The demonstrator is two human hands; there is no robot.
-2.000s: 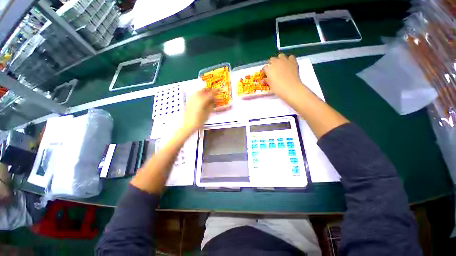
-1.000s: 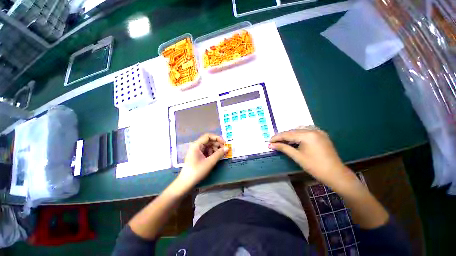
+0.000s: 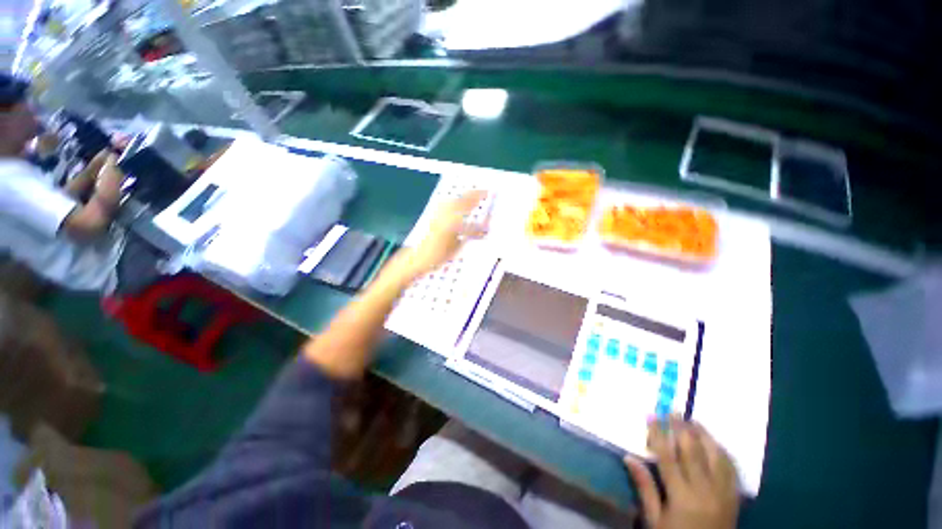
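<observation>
The white front housing (image 3: pixel 570 405) lies on the dark fixture on white paper, with blue keycaps (image 3: pixel 630 356) in rows and a few orange ones at its left key column. My left hand (image 3: pixel 454 229) is at the stack of white rubber keypads (image 3: pixel 479 209) behind and left of the housing; it is blurred, so its grip cannot be told. My right hand (image 3: pixel 690 470) lies at the near right corner of the housing, fingertips on the key area edge. Two clear tubs of orange keycaps, left (image 3: pixel 564 207) and right (image 3: pixel 661 231), stand behind the housing.
Dark flat pieces (image 3: pixel 349 258) and a cloudy wrapped bundle (image 3: pixel 284 222) lie left. White frames lie at the back (image 3: pixel 773 165) and back left (image 3: pixel 408 122). A plastic bag (image 3: pixel 909 341) is at right. A seated person (image 3: pixel 52 212) and red stool (image 3: pixel 196 325) are far left.
The view has swung left. My left hand has left the housing's near edge and reached out to the keypad stack. My right hand remains near the housing's near right corner.
</observation>
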